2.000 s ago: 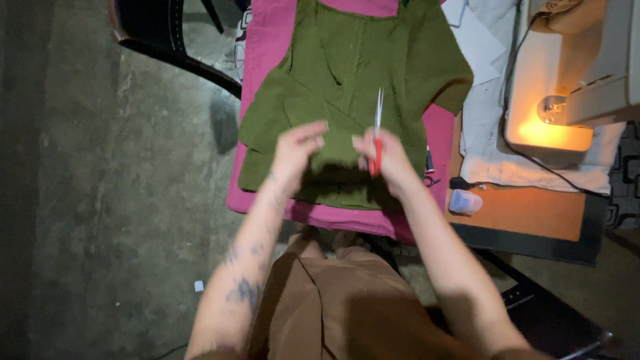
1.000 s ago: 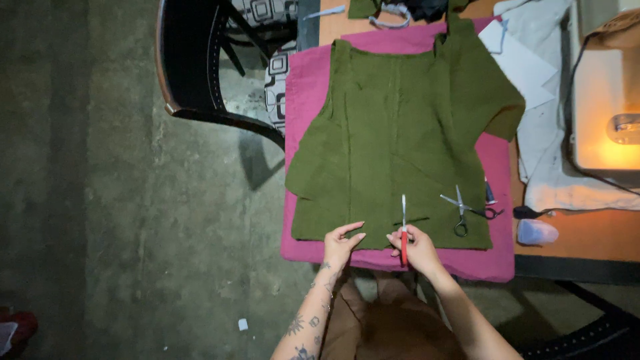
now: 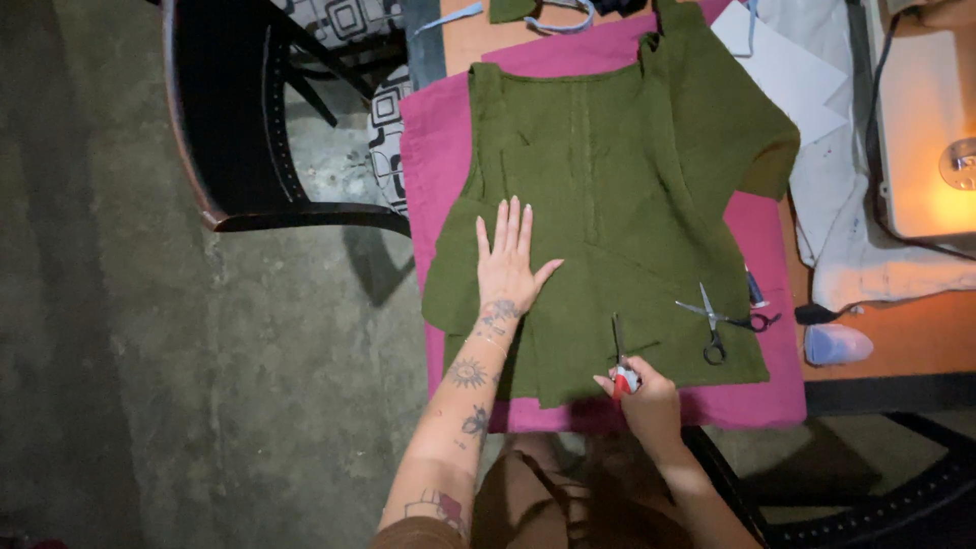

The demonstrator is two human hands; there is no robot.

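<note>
An olive-green garment [image 3: 633, 229] with a sleeve at the right lies spread over a pink cloth [image 3: 438, 145]. My left hand [image 3: 507, 263], palm down with its fingers apart, rests on the garment's left part. Near the garment's lower edge my right hand [image 3: 648, 400] holds a small tool with a red and white handle [image 3: 625, 381]; its thin metal tip points away from me. What kind of tool it is, I cannot tell. To its right, scissors with black handles [image 3: 713, 316] lie with parted blades on the garment. A dark pen-like object [image 3: 755, 288] shows beside the garment's right edge.
A sewing machine [image 3: 923, 130] with its lamp lit stands at the right, near white cloth [image 3: 846, 252] and white paper [image 3: 778, 69]. A blue-white object [image 3: 839, 345] lies on the orange table top [image 3: 915, 335]. A black chair [image 3: 221, 114] stands at the left; another is partly visible at lower right.
My left hand has moved from the garment's lower edge up onto its left part and now lies flat. My right hand still holds the red-handled tool. The view has shifted.
</note>
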